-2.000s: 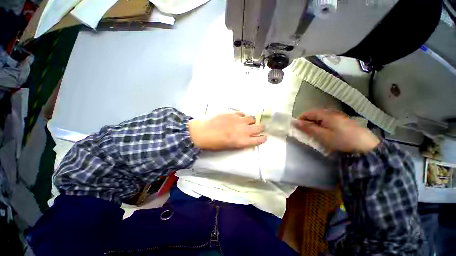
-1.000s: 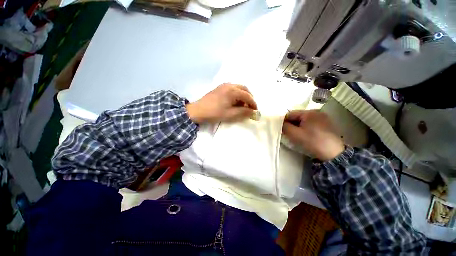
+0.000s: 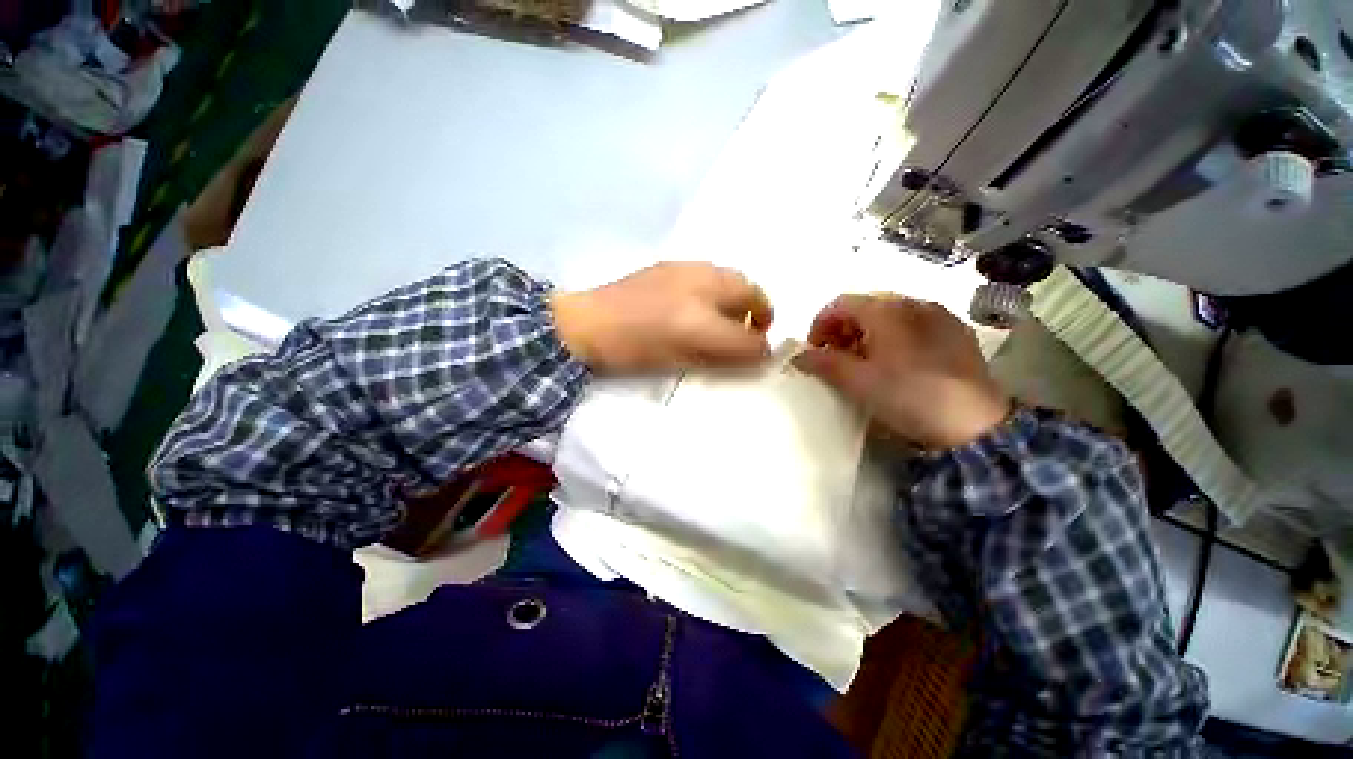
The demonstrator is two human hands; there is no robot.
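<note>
A white to cream garment panel (image 3: 712, 460) lies over the table's front edge and hangs towards my lap; its far part glares under the light. My left hand (image 3: 675, 316) pinches the panel's cloth at its fingertips. My right hand (image 3: 913, 363) is close beside it on the right, fingers bent and pinching the same cloth. The fingertips of both hands nearly meet, and the exact fold between them is blurred. The presser foot and needle area (image 3: 913, 237) is beyond my hands, with cloth around it.
The sewing machine head (image 3: 1098, 134) fills the upper right, with a ridged knob (image 3: 1000, 304) low on it. A pleated cream band (image 3: 1135, 371) curls to its right. Cut pieces (image 3: 631, 22) lie at the far edge. A black cable (image 3: 1205, 571) runs at the right. Scraps litter the floor at left.
The view has shifted, so the machine appears further right. My right hand has moved from the small pale piece on the right to beside my left hand. Both now pinch the panel's cloth.
</note>
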